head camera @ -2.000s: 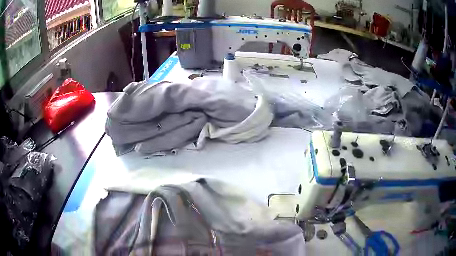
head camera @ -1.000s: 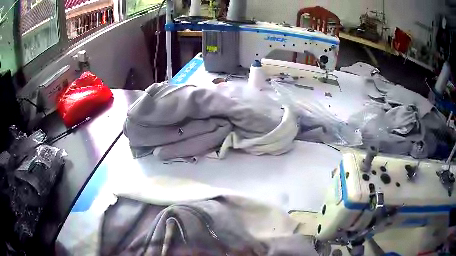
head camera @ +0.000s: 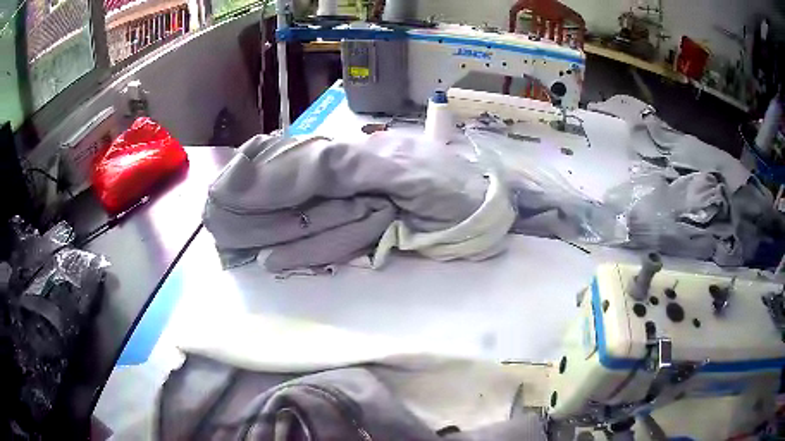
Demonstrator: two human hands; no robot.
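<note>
No hand shows; both are out of the picture or hidden. A grey garment piece (head camera: pixel 344 396) with a paler off-white edge lies nearest me, folded and rumpled, cut off by the bottom rim. Its right side reaches the left end of the white sewing machine (head camera: pixel 689 327) with a blue stripe. The tension parts (head camera: pixel 663 353) show on the head. The needle area at the bottom edge is blurred and cut off, so I cannot tell whether the cloth is under the foot.
A rumpled grey garment pile (head camera: pixel 344 198) lies behind, with a clear plastic bag (head camera: pixel 594 215) and second grey pile (head camera: pixel 697 202) to its right. A rear machine (head camera: pixel 482 69), white thread spool (head camera: pixel 439 119), red bag (head camera: pixel 138 164) and plastic-wrapped bundle (head camera: pixel 52 301) also show.
The view has shifted, so the near machine sits farther right and lower than two seconds ago. The blue-handled shears have left the picture. The near garment's folds have changed shape and sit lower.
</note>
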